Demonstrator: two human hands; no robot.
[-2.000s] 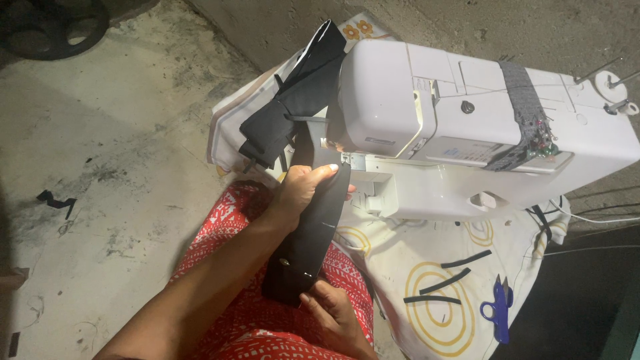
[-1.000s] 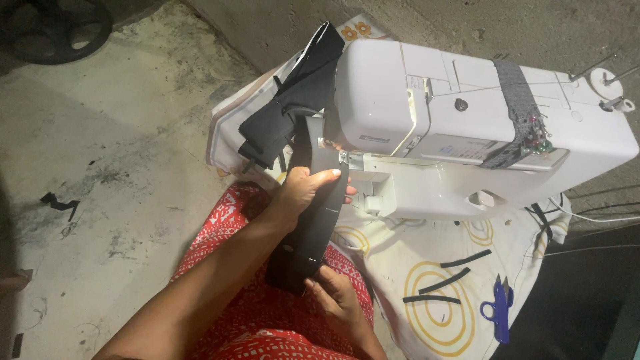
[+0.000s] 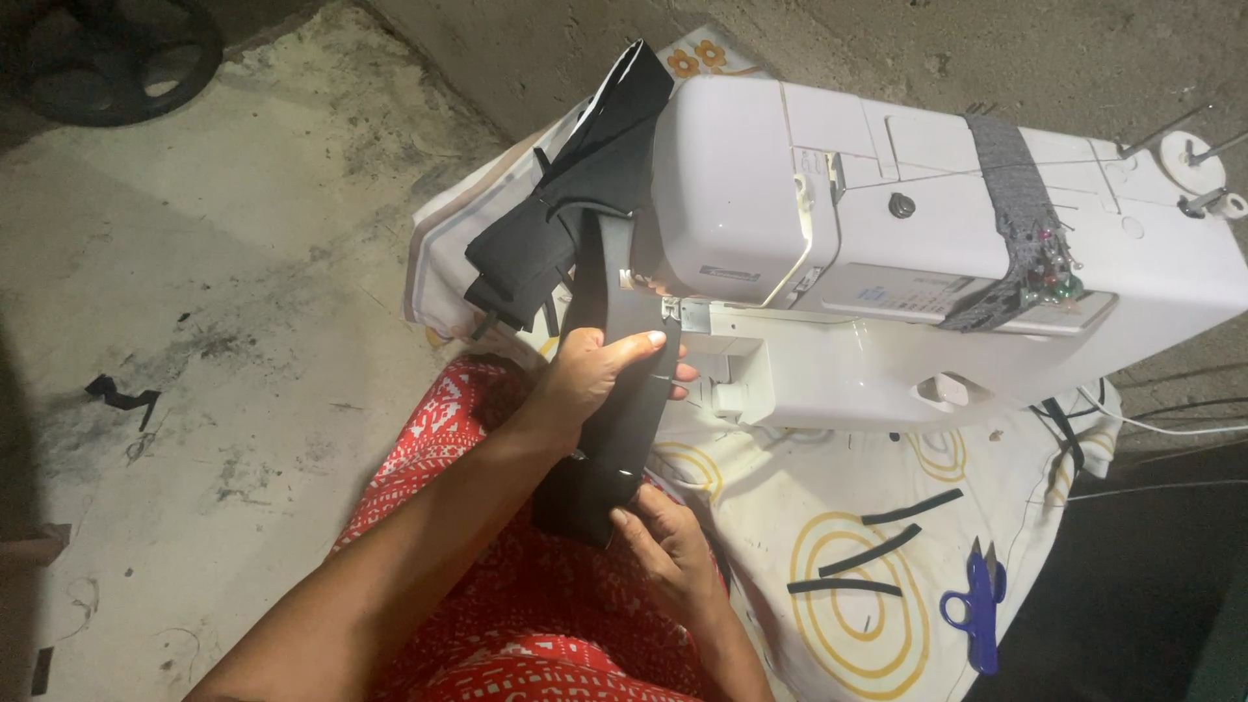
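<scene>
A long black fabric strip (image 3: 616, 419) runs from the needle area of a white sewing machine (image 3: 741, 195) down over my lap. My left hand (image 3: 595, 375) grips the strip just below the presser foot (image 3: 671, 308), thumb on top and fingertips showing past its right edge. Near the strip's lower end, my right hand (image 3: 673, 546) pinches its right edge between thumb and fingers. A pin shows across the strip between the hands. More black fabric (image 3: 585, 185) lies folded to the left of the machine head. The needle tip is too small to make out.
Blue-handled thread snips (image 3: 978, 609) and several narrow black strips (image 3: 871, 551) lie on a patterned cloth (image 3: 751, 546). A grey band (image 3: 1009, 185) with pins wraps the machine, near a thread spool (image 3: 1191, 164). A black scrap (image 3: 122, 394) and a dark wheel (image 3: 117, 58) are at left.
</scene>
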